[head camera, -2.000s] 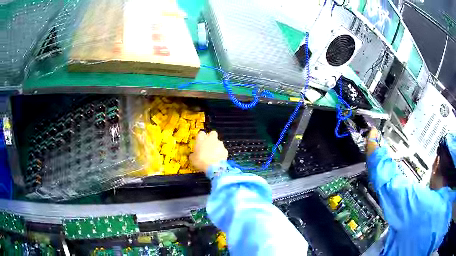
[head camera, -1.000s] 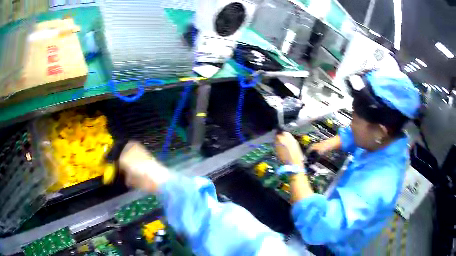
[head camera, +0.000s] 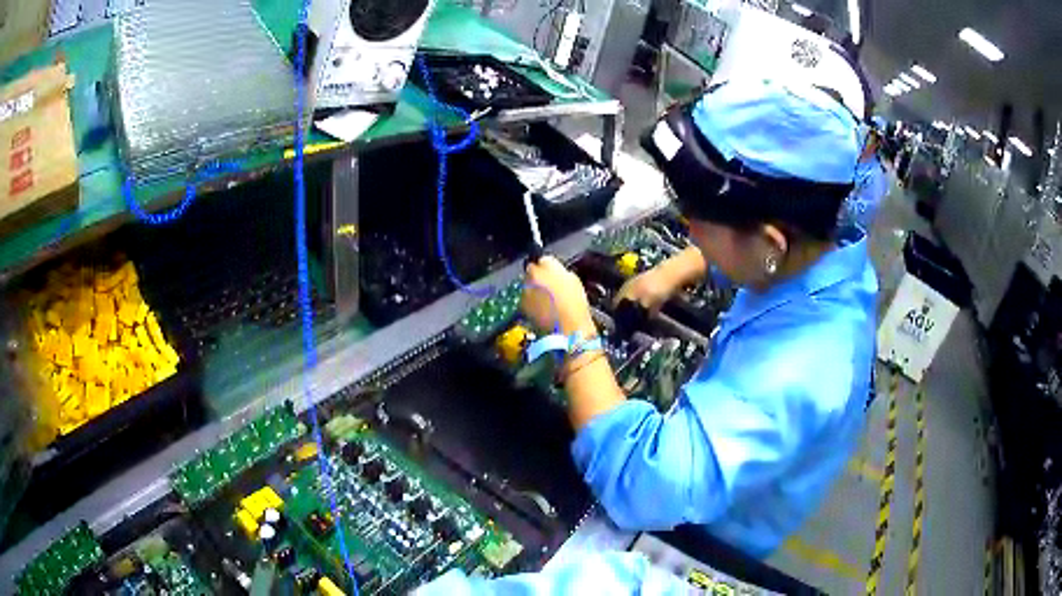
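Neither of my hands shows; only a light blue sleeve (head camera: 582, 579) lies at the bottom edge. Nearest in front is a green main circuit board (head camera: 402, 506) in a black carrier (head camera: 466, 425), crowded with parts. A yellow box capacitor (head camera: 259, 510) stands on its left side, beside small cylinders with pale tops. A narrow green board strip (head camera: 239, 452) runs along the carrier's far edge. Loose yellow capacitors (head camera: 99, 343) fill a black parts bin (head camera: 111, 421) at the left under the shelf.
A blue cord (head camera: 305, 256) hangs down across the board. A coworker in a blue smock (head camera: 734, 408) and cap works close at the right, both hands over the line. A metal rail (head camera: 384, 347) runs along the line. The green shelf (head camera: 87, 140) bears a cardboard box (head camera: 35, 157) and stacked trays (head camera: 204, 87).
The view has swung right and down. My hand, earlier at the yellow capacitors and then drawn back with something dark and yellow at its fingers, has left the picture. More of the board shows.
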